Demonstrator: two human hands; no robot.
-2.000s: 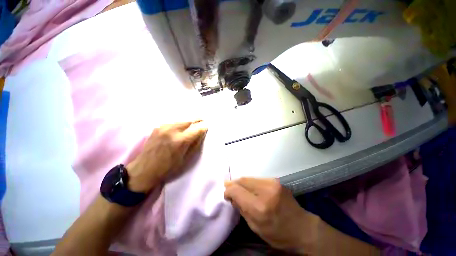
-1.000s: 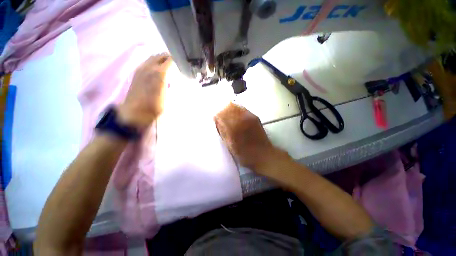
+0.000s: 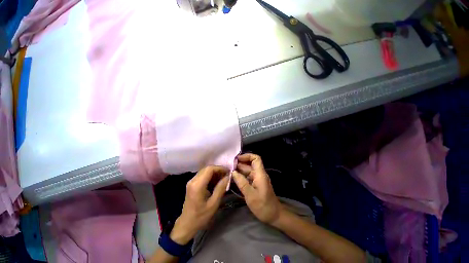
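Observation:
A pink garment panel [image 3: 110, 97] lies on the white table, its upper part washed out by the lamp. A paler strip [image 3: 193, 138] lies beside the darker pink and hangs over the table's front edge. My left hand [image 3: 205, 192] and my right hand [image 3: 254, 187] meet at the panel's near right corner, in front of my body. Both pinch the narrow seam edge [image 3: 231, 175] between fingertips. Black tailor's shears [image 3: 314, 45] lie on the table, right of the machine's presser foot area [image 3: 204, 6], which is cut off by the top edge.
A small tool with a red-pink part [image 3: 388, 49] lies at the table's right. The ruler-marked front edge [image 3: 319, 109] crosses the view. Pink pieces lie over a blue crate [image 3: 406, 164] at lower right and on a lower surface [image 3: 97, 221] at left.
Both hands have moved from near the needle to the cloth's near corner and now pinch its edge together. The panel has shifted towards me. The view has tilted down, so the machine head is mostly out of frame.

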